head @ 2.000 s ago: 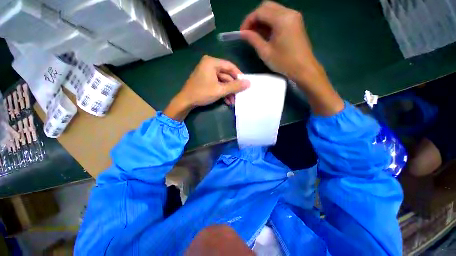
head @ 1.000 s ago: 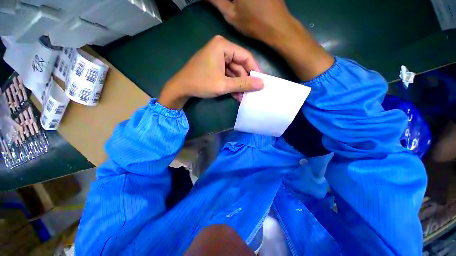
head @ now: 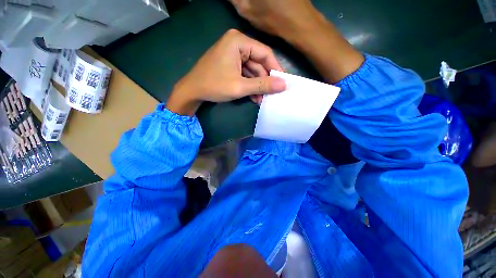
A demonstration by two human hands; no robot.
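My left hand (head: 228,70) pinches the top edge of a label strip (head: 296,108) between thumb and fingers. The strip hangs down over the bench edge in front of my smock, its plain white side showing. My right hand (head: 269,13) is at the top edge of the picture, with its fingertips cut off, so what it holds or touches cannot be seen.
Stacked white boxes (head: 81,24) stand at the upper left. Curled spare label rolls (head: 88,81) lie on a brown cardboard sheet (head: 117,122). A clear pack with pinkish items (head: 24,136) lies far left. A white paper scrap (head: 447,73) is at the right bench edge.
My right hand has moved up and left to the top edge, out past the picture's rim. My left hand has risen slightly, and the strip's hanging end has swung to the right.
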